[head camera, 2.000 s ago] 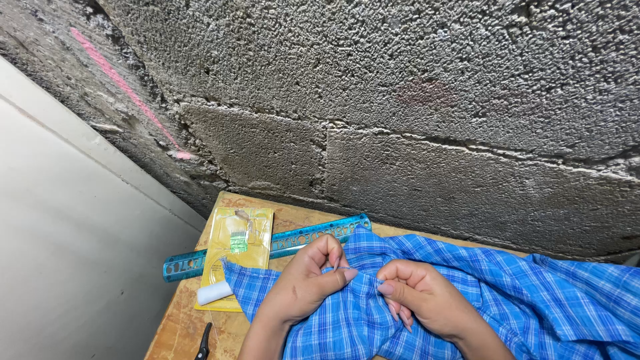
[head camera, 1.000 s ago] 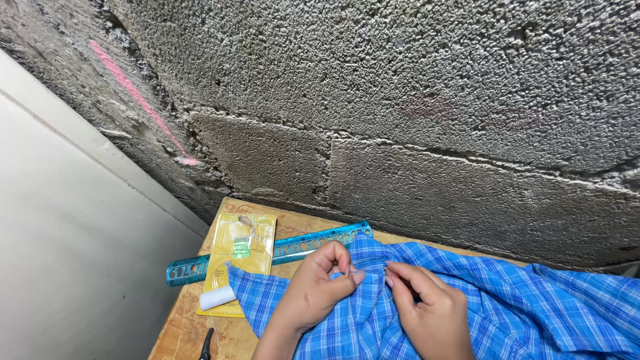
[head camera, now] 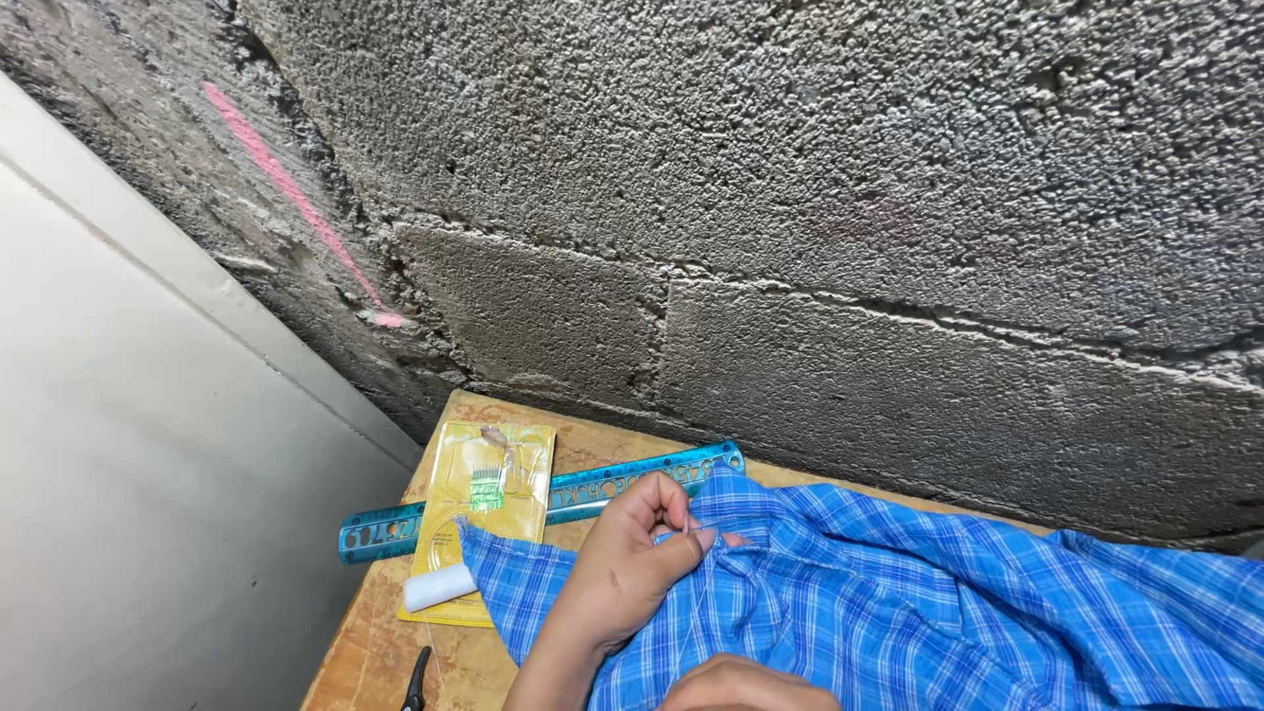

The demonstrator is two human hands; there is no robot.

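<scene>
A blue plaid cloth [head camera: 869,583] spreads over the right part of the wooden table. My left hand [head camera: 632,563] pinches a fold of it between thumb and fingers. A thin pale thread runs down from that fold toward my right hand [head camera: 746,686], which shows only in part at the bottom edge; its fingertips are hidden, so I cannot tell what it holds. Left of the cloth, a yellow needle packet [head camera: 533,484] lies across a blue stencil ruler [head camera: 642,474]. A white thread spool [head camera: 439,588] rests on the packet's lower end.
The worn wooden table [head camera: 365,642] meets a rough concrete block wall [head camera: 790,247] with a pink mark. A white panel [head camera: 178,444] stands at the left. A black-handled tool [head camera: 417,681], partly cut off, lies at the bottom edge.
My right hand has moved from beside my left hand at the fold down toward the bottom edge. My left hand has stayed at the cloth.
</scene>
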